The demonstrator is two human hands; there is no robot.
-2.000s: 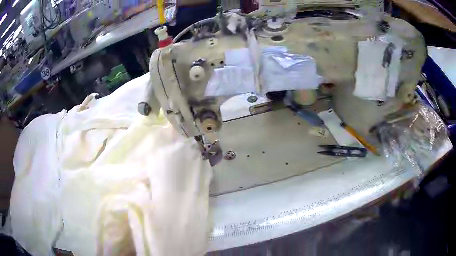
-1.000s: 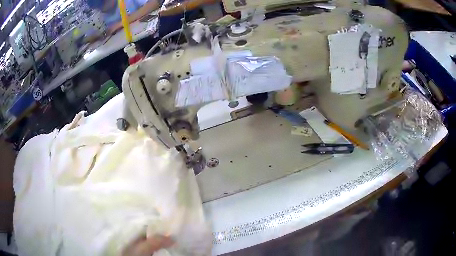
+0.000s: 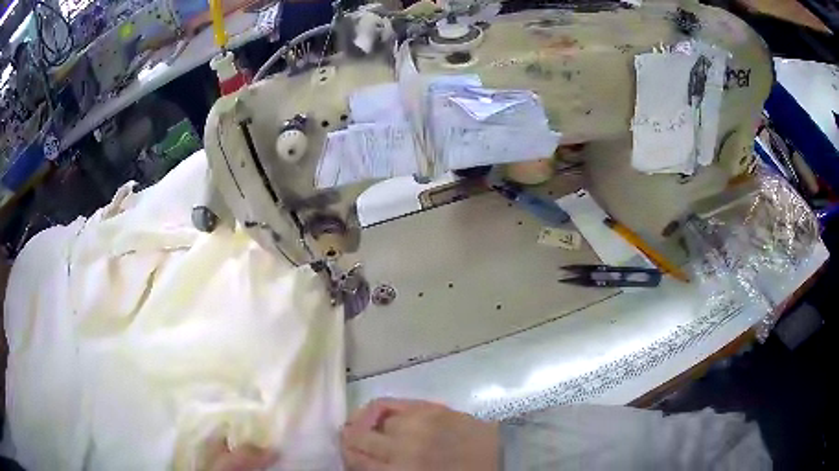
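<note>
The cream garment [image 3: 184,322] covers the left of the table, its right edge beside the presser foot [image 3: 345,285]. My right hand [image 3: 419,439], in a light sleeve, pinches the garment's right edge at the bottom centre. My left hand [image 3: 241,456] shows only as a few blurred fingers at the bottom edge, against the cloth folds; its grip cannot be made out. The cream sewing machine [image 3: 589,64] stands over the bed, with its needle area at the garment's upper right edge.
Black thread snips [image 3: 612,275], an orange pencil [image 3: 647,249], a white paper strip [image 3: 598,230] and a blue-handled tool [image 3: 534,203] lie right of the needle. A crinkled clear bag [image 3: 759,244] lies at the right end. Paper notes [image 3: 492,129] are tied around the arm.
My right hand has come in at the bottom and taken hold of the garment's edge. The left fingers are lower and further left in the picture. The view has shifted slightly.
</note>
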